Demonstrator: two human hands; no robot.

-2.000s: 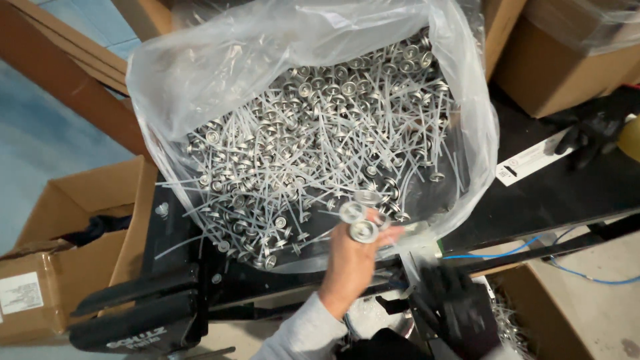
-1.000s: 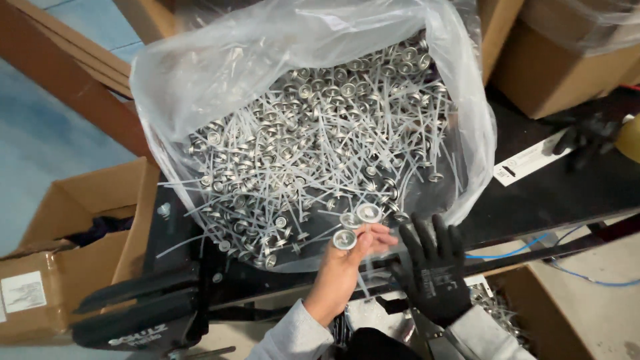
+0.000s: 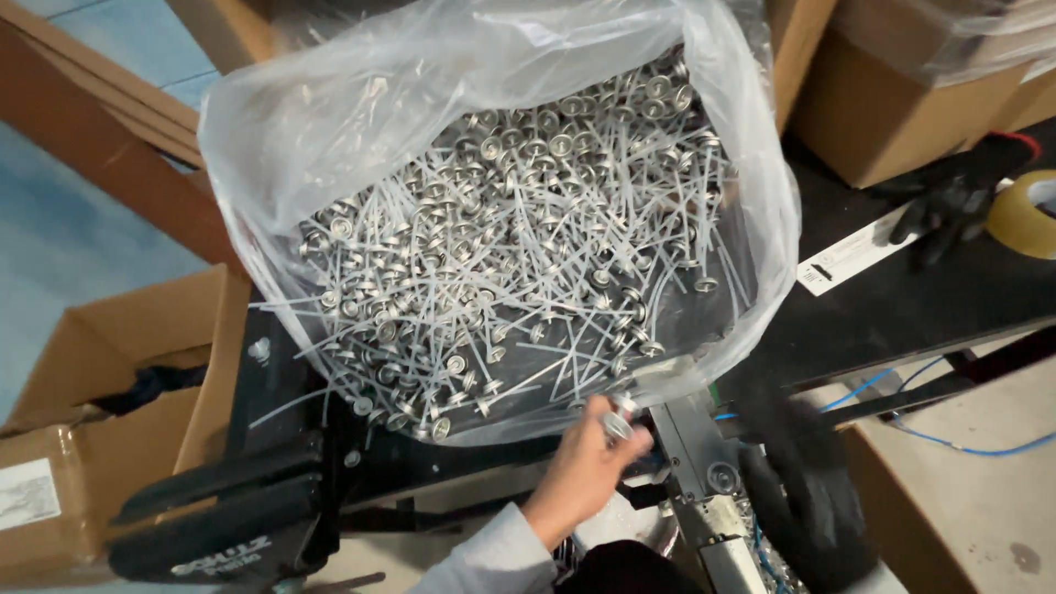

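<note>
A clear plastic bag [image 3: 330, 148] lies wide at its mouth, holding many aerosol valves with thin dip tubes [image 3: 528, 247]. My bare left hand [image 3: 586, 470] is just below the bag's near edge, its fingers closed on metal valve cups [image 3: 616, 425]; how many is unclear. My right hand [image 3: 800, 487], in a black glove and blurred by motion, is to the right of a metal fixture [image 3: 701, 462]. Its fingers and anything in them cannot be made out. The fixture stands between my hands at the bench edge.
An open cardboard box [image 3: 148, 330] stands at the left, above a black plastic part [image 3: 239, 511]. On the black bench [image 3: 924, 297] at the right are a printed card [image 3: 858, 252], a black glove [image 3: 949, 198] and a tape roll [image 3: 1027, 214]. Blue tubing [image 3: 949, 445] hangs beneath.
My gloved right hand has moved right, away from my left hand, since one second ago. My left hand still holds valve parts, but fewer cups show.
</note>
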